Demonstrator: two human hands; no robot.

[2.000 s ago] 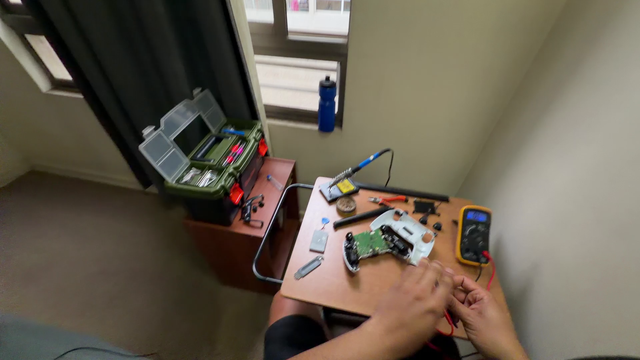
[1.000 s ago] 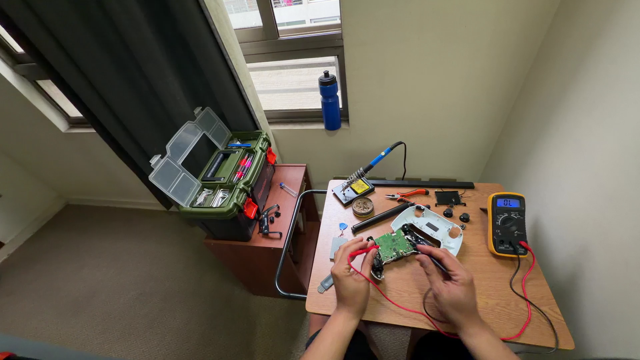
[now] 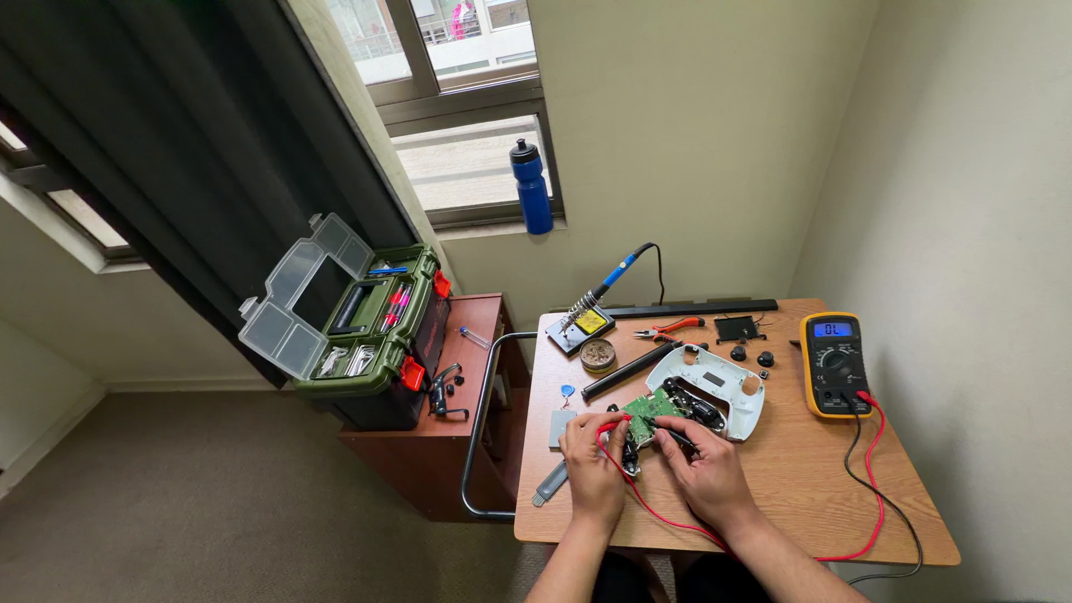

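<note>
My left hand [image 3: 593, 469] pinches the red test probe [image 3: 615, 423] at the left side of a green circuit board [image 3: 643, 412]. Between the fingers of my right hand [image 3: 708, 473] is the black test probe [image 3: 674, 434], its tip end over the board. Whether either tip touches the board I cannot tell. The board lies among black controller parts [image 3: 699, 406], against a white game controller shell [image 3: 733, 387]. Red and black leads run to a yellow-edged digital multimeter [image 3: 836, 365], whose display is lit.
Behind the board lie a black bar [image 3: 630, 371], a solder tin [image 3: 598, 355], red-handled pliers [image 3: 670, 328] and a soldering iron [image 3: 615, 275] in its stand. A grey-handled tool [image 3: 551, 484] is at the left edge. An open green toolbox [image 3: 368, 335] stands on the cabinet [image 3: 469, 335].
Two seconds ago my hands were together at the front right of the table; they are now apart, over the board with the probes. Since one second ago both hands have moved little.
</note>
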